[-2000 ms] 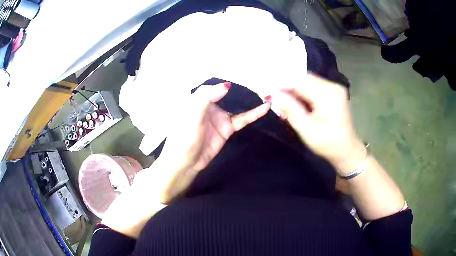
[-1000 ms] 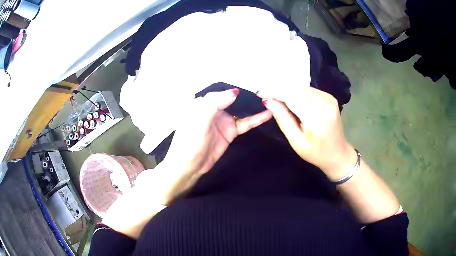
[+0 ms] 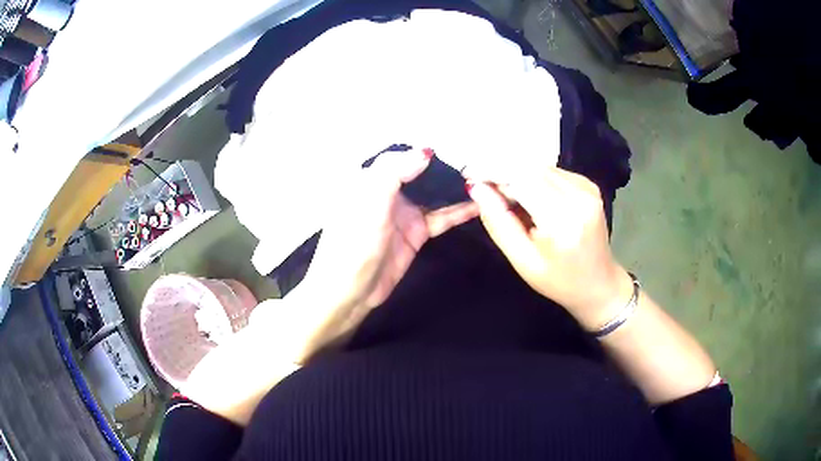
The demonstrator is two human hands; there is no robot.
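Observation:
The bright white layer (image 3: 405, 81) lies over the dark garment (image 3: 590, 126), which shows around its far and right edges and between my hands. My left hand (image 3: 387, 225) holds the near edge of the cloth, thumb on top and fingers bent beneath. My right hand (image 3: 549, 234) is at the same edge, thumb and index fingertips pinched together close to my left fingers. A tiny dark sliver at the right fingertips looks like the needle (image 3: 464, 171). Thread cannot be made out. The white cloth is overexposed, so its folds are hidden.
A pink waste basket (image 3: 184, 329) with scraps stands at the left. Thread spools (image 3: 153, 225) sit in a pale tray above it. A white table cover (image 3: 135, 81) is at upper left, grey-white boxes (image 3: 112, 356) at lower left, and a dark cloth pile (image 3: 774, 72) at upper right.
My right hand has come in from the right and turned lower against the cloth edge, its fingertips now pinched there. My left hand has shifted slightly, keeping its hold.

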